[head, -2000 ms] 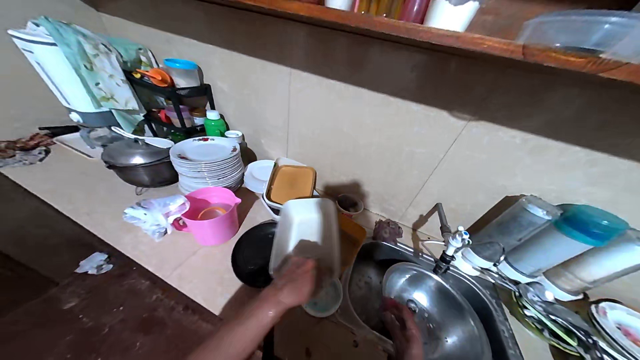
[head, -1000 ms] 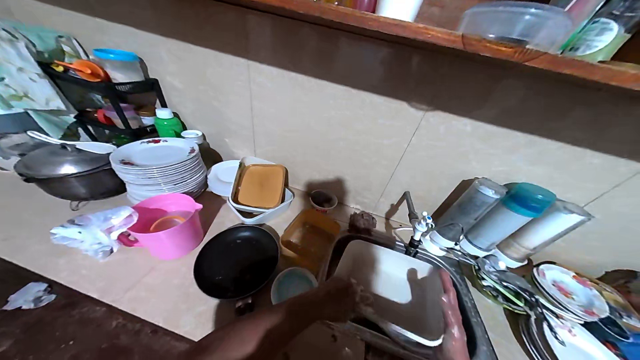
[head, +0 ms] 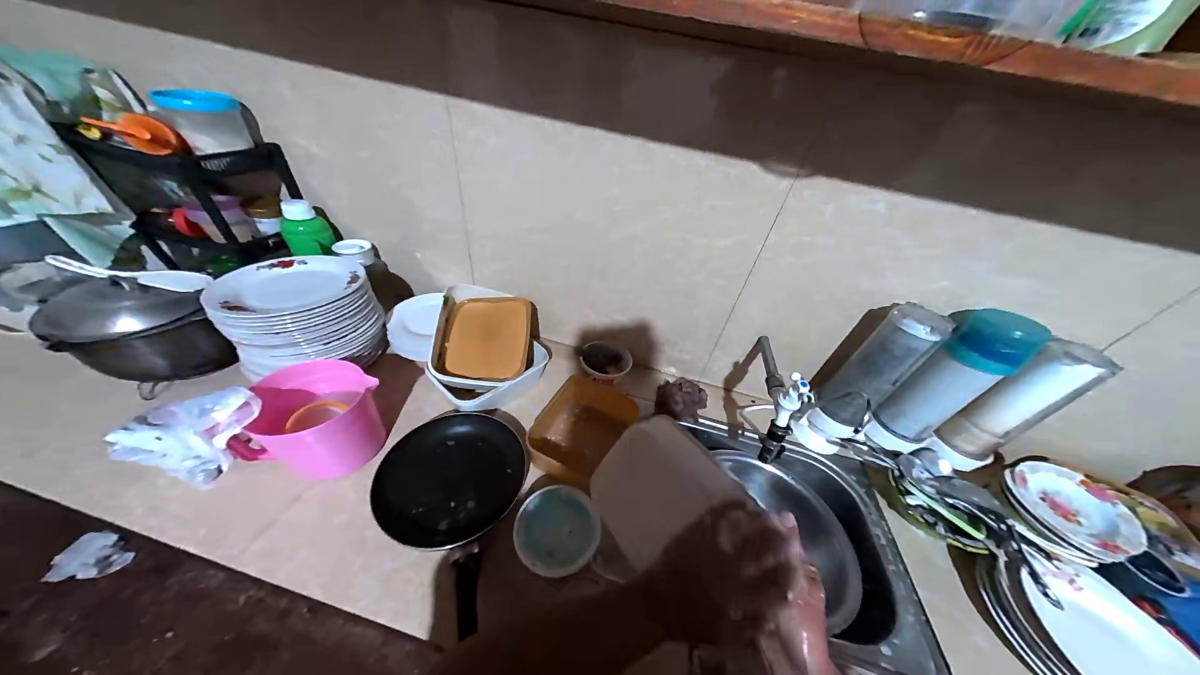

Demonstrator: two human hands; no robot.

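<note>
A pale rectangular container [head: 656,497] is tilted over the left edge of the sink, partly covering a steel basin [head: 834,553]. My left hand [head: 736,553], in deep shadow, lies over the container's lower right part; its fingers' grip is unclear. At the container's right end is my right hand [head: 802,595], wet and gripping near the edge. Left of them are an amber container [head: 581,422], a round tub [head: 557,530] with greenish contents, and a black frying pan [head: 450,478]. The faucet [head: 783,408] stands behind the basin.
Stacked plates [head: 291,305], a lidded pot [head: 131,328], a pink pitcher [head: 342,431] and a plastic bag [head: 187,436] occupy the left counter. Clear canisters [head: 966,375], spoons and dishes [head: 1078,511] crowd the right. A wooden shelf [head: 937,47] overhangs the wall.
The pale container was left of the sink, then over the basin, and now is tilted at the sink's left edge. My hands have come close together.
</note>
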